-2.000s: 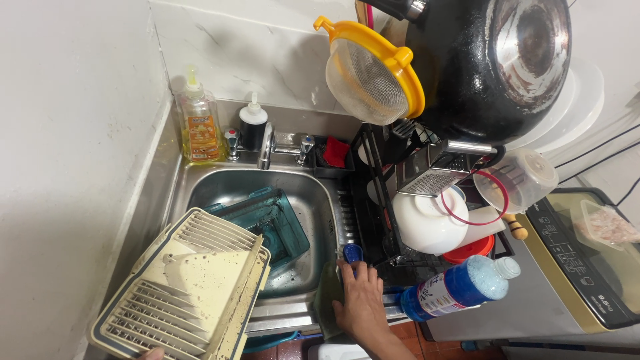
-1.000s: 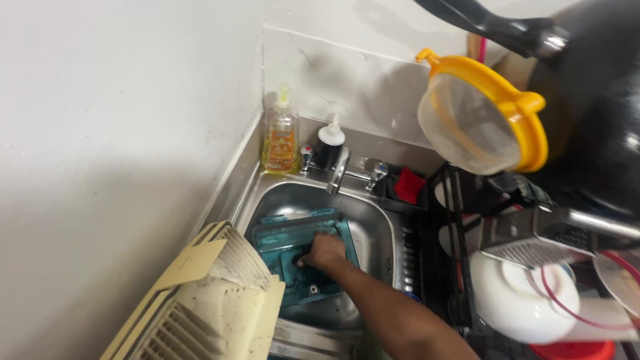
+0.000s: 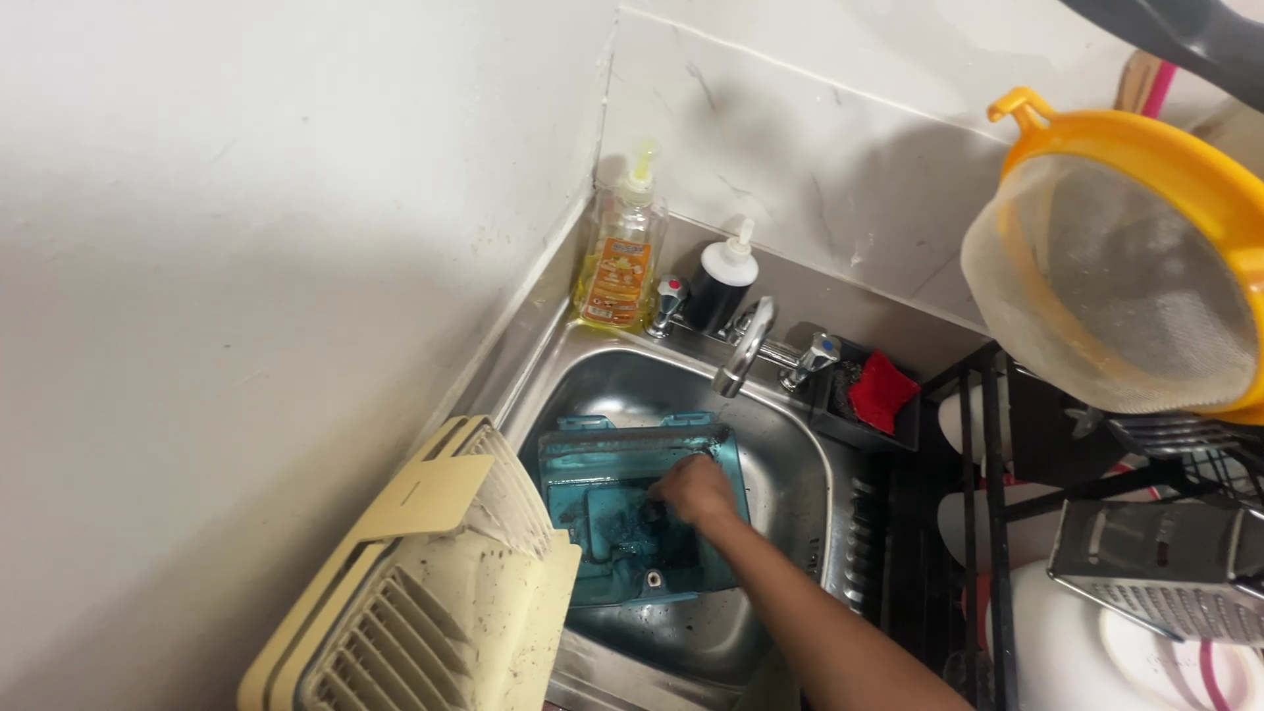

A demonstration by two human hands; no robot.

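Observation:
A translucent teal plastic tray (image 3: 583, 494) with dark dirt on it lies in the stainless steel sink (image 3: 790, 464). My right hand (image 3: 694, 491) reaches down into the tray with curled fingers; something dark shows by the fingertips, but I cannot tell whether it is held. At lower left, a cream plastic slatted cover (image 3: 504, 612), speckled with dirt, is tilted up over the sink's left edge. My left hand is out of sight. The chrome faucet spout (image 3: 746, 346) hangs above the sink's back part.
Behind the sink stand a yellow soap bottle (image 3: 619, 267) and a white-topped pump bottle (image 3: 723, 281). A black caddy (image 3: 874, 430) holds a red sponge (image 3: 882, 393). At right, a black dish rack (image 3: 997, 533) holds a metal grater (image 3: 1155, 563); an orange-rimmed strainer (image 3: 1126, 276) juts out above.
My right hand has moved from beside the sink's front right, near a blue item, into the teal tray. The fingers of my left hand, earlier at the cream cover's lower edge, no longer show.

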